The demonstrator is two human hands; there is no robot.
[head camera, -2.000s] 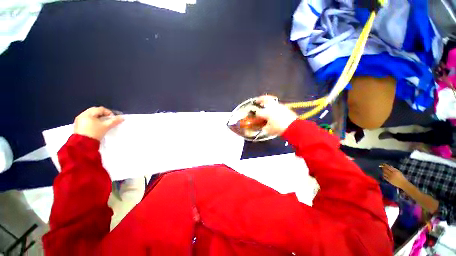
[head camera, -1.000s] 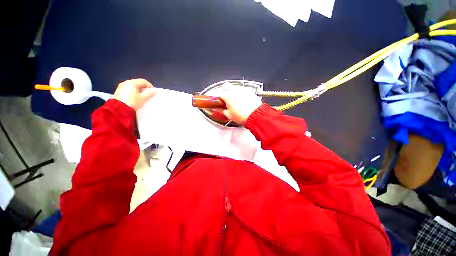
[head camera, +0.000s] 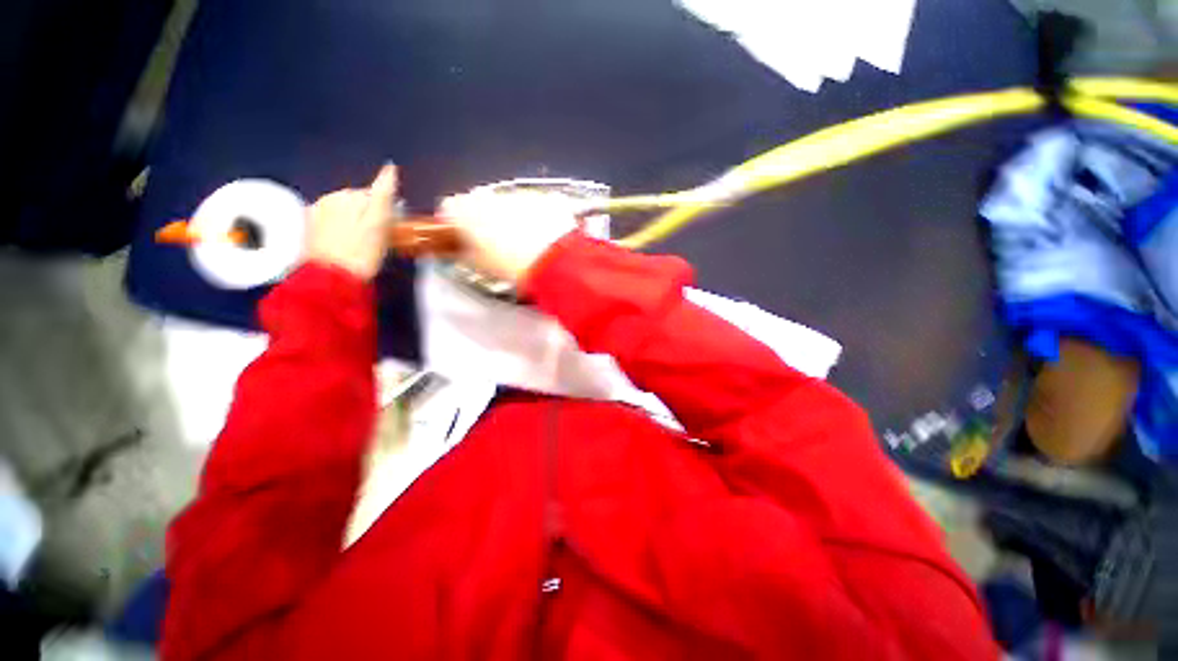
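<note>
My right hand is closed on the reddish-brown handle of the steam iron; the iron's body is mostly hidden under the hand, its wire rim showing above. The iron is at the left end of the narrow white cut panel, which lies against my body. My left hand is between the iron and the white tape roll, close to both, one finger pointing up. It is blurred, and whether it holds tape is not clear. An orange stick pokes through the roll's centre.
Yellow hoses run from the iron to the upper right. White cut pieces lie at the far side. Small scissors lie at the right edge, near a brown padded board and blue-grey garments.
The iron and my right hand have moved left along the panel, close to my left hand. My left hand is off the panel and nearer the tape roll. The view has shifted slightly.
</note>
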